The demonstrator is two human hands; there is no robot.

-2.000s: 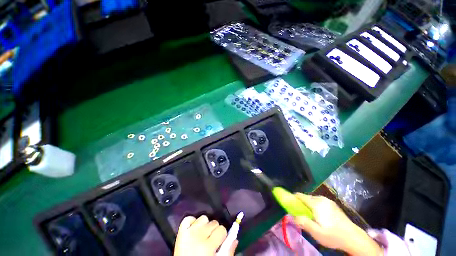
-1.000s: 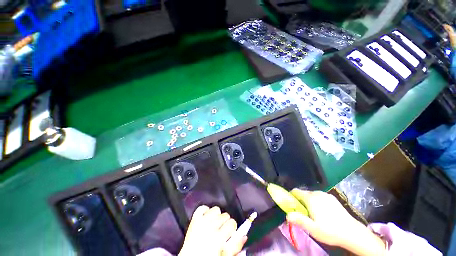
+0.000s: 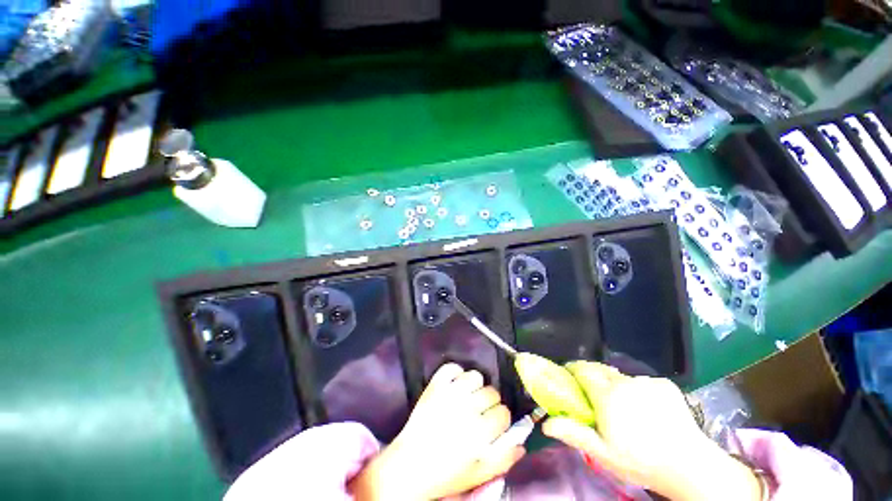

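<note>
A black foam tray [image 3: 391,260] holds several dark glossy phones in a row of slots. My right hand [image 3: 636,426] grips a yellow-green tool [image 3: 554,387]; its thin metal tip reaches the camera bump [image 3: 433,297] of the middle phone. Whether the tip touches cannot be told. My left hand [image 3: 445,435] rests over the lower part of the middle phone, fingers curled around a thin white pointed item [image 3: 522,428]. A red cord shows below my right hand.
Tiny pale rings lie on a clear sheet [image 3: 323,227] behind the tray. A white pump bottle [image 3: 227,194] stands back left. Lens sticker sheets [image 3: 699,220] lie right of the tray. A blister tray [image 3: 636,88], white phone backs [image 3: 826,181] and a cardboard box [image 3: 782,385] are further right.
The tool tip has moved left, from the fourth phone's camera to the middle phone's. My hands are now closer together. The view has shifted, so the tray sits further right and more level.
</note>
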